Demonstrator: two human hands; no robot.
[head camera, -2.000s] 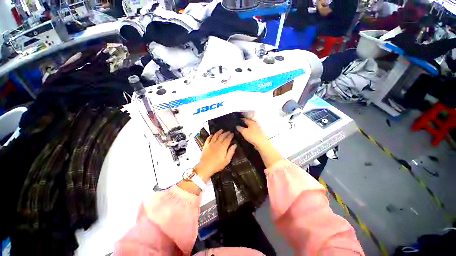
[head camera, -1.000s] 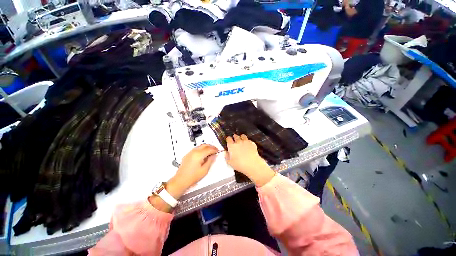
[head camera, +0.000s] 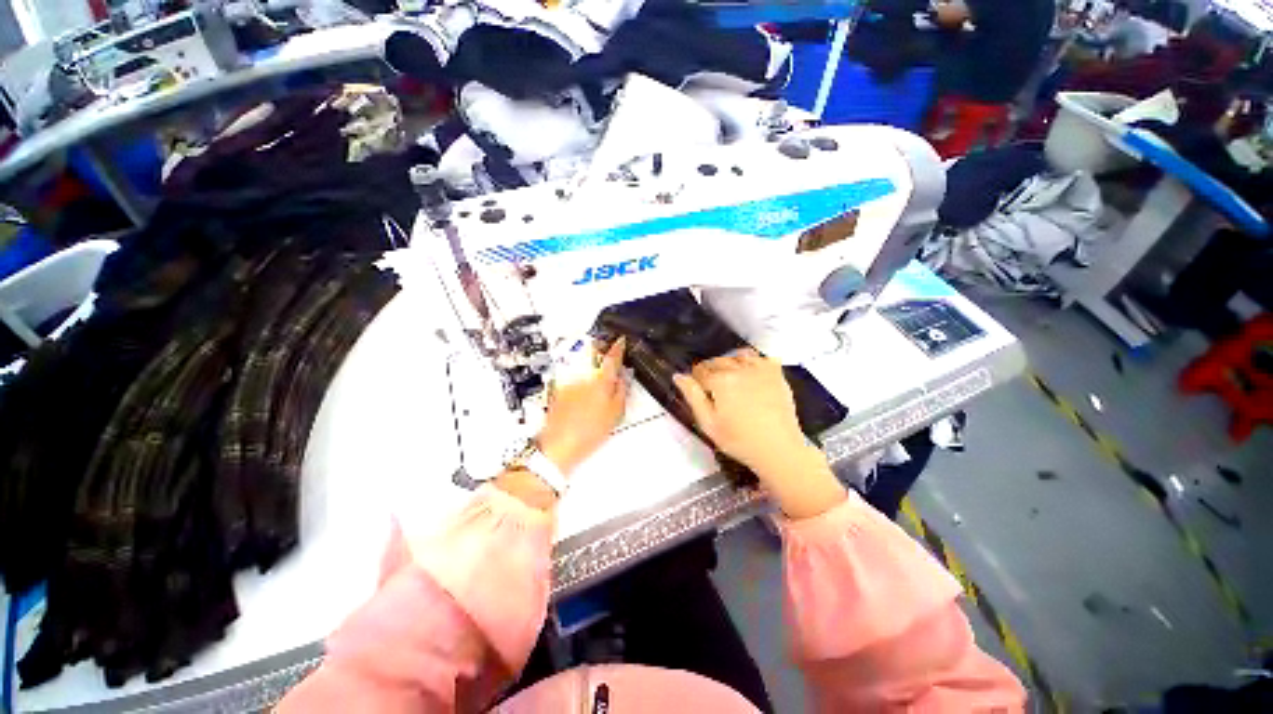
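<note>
A pile of dark plaid strips (head camera: 663, 329) lies under the arm of the white JACK sewing machine (head camera: 698, 230), right of the needle area (head camera: 524, 366). My left hand (head camera: 588, 402) is at the pile's left edge, its fingertips touching the cloth; whether they pinch it is unclear. My right hand (head camera: 747, 412) lies over the front of the pile with bent fingers; its grip on the cloth is hidden. The pile's right end shows beyond my right hand. A large fanned bundle of plaid strips (head camera: 182, 419) lies left of the machine.
Dark cloth (head camera: 279, 209) is heaped behind the left bundle. White and black garments (head camera: 538, 119) lie behind the machine. The control panel (head camera: 933, 327) is at the table's right. The table's ruler-marked front edge (head camera: 635, 537) runs below my hands. Another person's dark sleeve (head camera: 998, 49) shows at the back.
The strips first hung over the front edge under both hands, then lay right of the needle. Now my left hand has moved up to their left edge, and my right hand has moved right over them.
</note>
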